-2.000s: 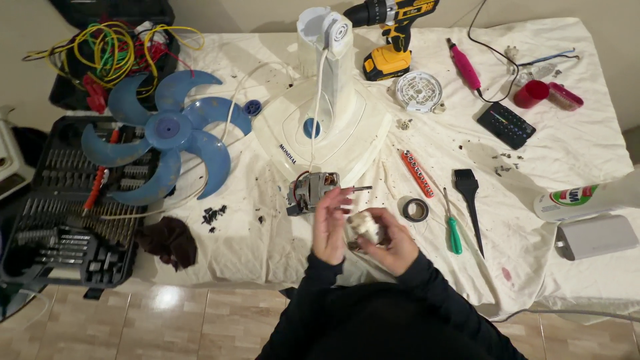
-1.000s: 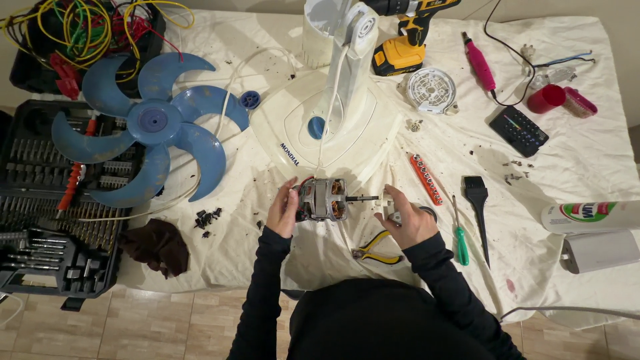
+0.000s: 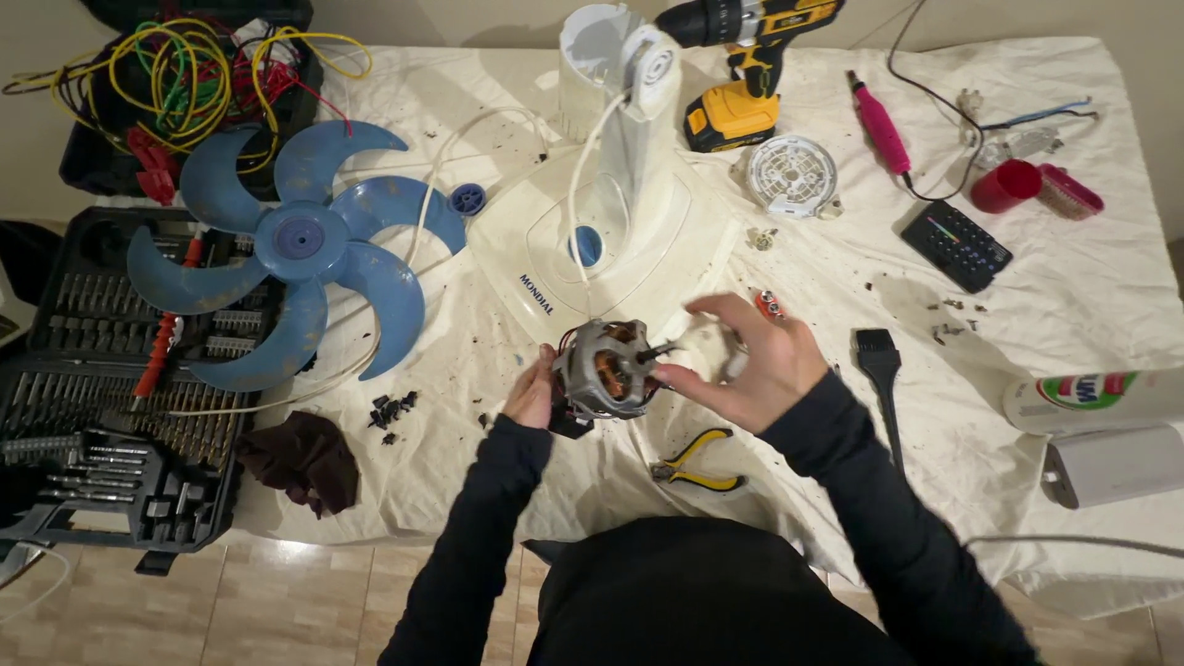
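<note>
My left hand (image 3: 531,390) grips the left side of an electric fan motor (image 3: 606,370), whose copper windings show and whose shaft (image 3: 659,351) points right. My right hand (image 3: 754,356) is at the shaft side, thumb close to the shaft and fingers apart; a pale part shows blurred behind its fingers, and whether it is held I cannot tell. Above the motor stands the white fan base (image 3: 518,240), with a white cord running down its column. Pliers with yellow handles (image 3: 698,462) lie below and right of the motor. A flat black brush (image 3: 879,370) is further right.
Blue fan blades (image 3: 301,236) lie at the left, partly over an open bit case (image 3: 139,546). Near them are a dark cloth (image 3: 301,462) and coiled wires (image 3: 185,83). A cordless drill (image 3: 758,65), a white round grille part (image 3: 791,176), a pink tool (image 3: 879,125) and a spray can (image 3: 1091,398) are around the base.
The motor, lying flat one second ago, is now tilted with its shaft end toward the camera. My right hand has moved closer to the motor. Two seconds ago both hands were around a pale part.
</note>
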